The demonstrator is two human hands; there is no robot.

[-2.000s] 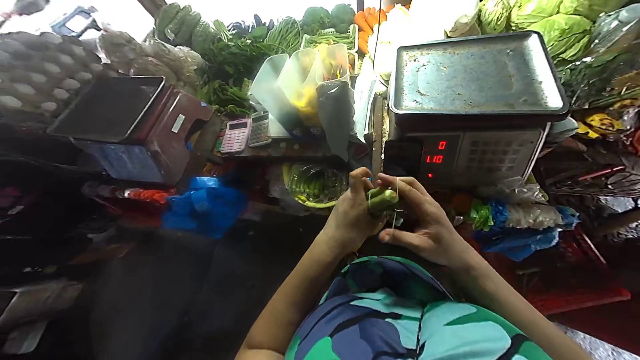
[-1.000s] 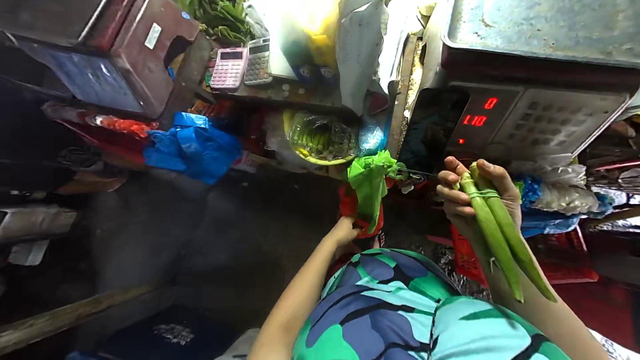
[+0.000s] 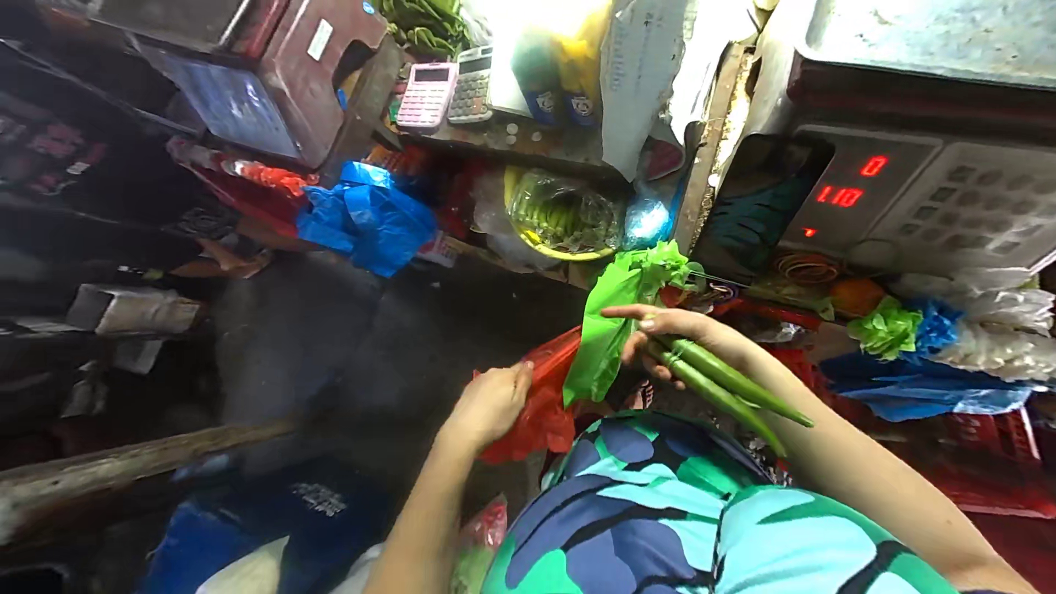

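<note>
My left hand grips a red plastic bag by its edge, low in front of my body. My right hand holds a small bundle of long green vegetable pods, tied with a thin band, their tips pointing back along my forearm. The index finger of that hand reaches over a bunch of green plastic bags hanging from the edge of the stall. Past the green bags sits a yellow-rimmed basket with green vegetables under clear plastic.
A digital scale with red digits stands at the right, a second scale at the upper left. Pink and grey calculators lie on the shelf. Blue plastic bags hang at left. A wooden beam crosses the lower left.
My hands were together on the pods, then parted. The left now holds the red bag, pulled out to the left. The right, with the pods, has moved left to the green bags. The view has shifted closer.
</note>
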